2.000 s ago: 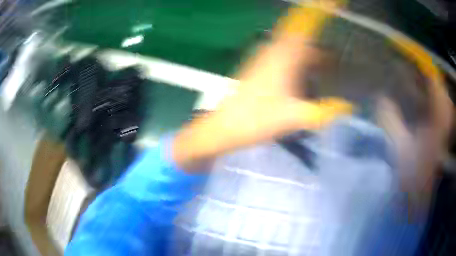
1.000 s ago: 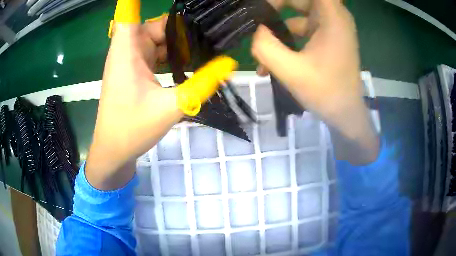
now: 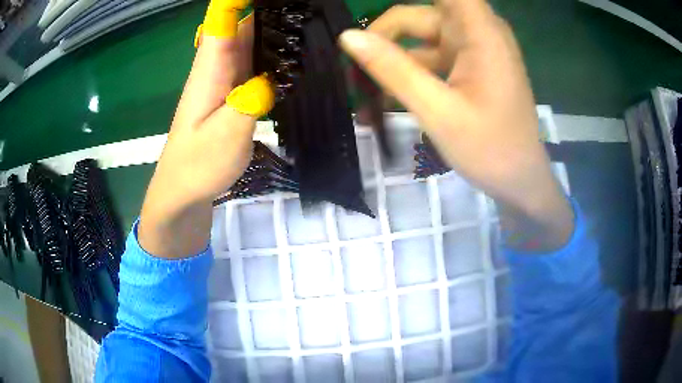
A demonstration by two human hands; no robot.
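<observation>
My left hand (image 3: pixel 213 127), with yellow finger cots, grips a thick bundle of black straps (image 3: pixel 318 105) at the top centre. Shiny pieces line up along the bundle's left side, and its tails hang over the white grid tray (image 3: pixel 344 298). My right hand (image 3: pixel 456 97) is just right of the bundle, thumb and finger close together at a blurred dark strap (image 3: pixel 380 127) hanging apart from it; the exact grip is partly hidden. Fanned straps lie at the tray's far edge, one fan (image 3: pixel 265 176) beside my left wrist, another (image 3: pixel 430 158) partly behind my right hand.
Strap piles (image 3: pixel 90 217) lie on the bench at left. The green belt (image 3: pixel 127 82) runs behind a pale rail (image 3: pixel 598 129). Stacked trays (image 3: pixel 90 16) show at the upper left. A side stack of trays (image 3: pixel 658 202) stands at far right. A carton edge (image 3: pixel 46 336) is at lower left.
The bundle has turned more upright in my left hand, its tails now hanging together. My right hand has drawn off it slightly, with a strap at its fingers. The view is steadier than two seconds ago.
</observation>
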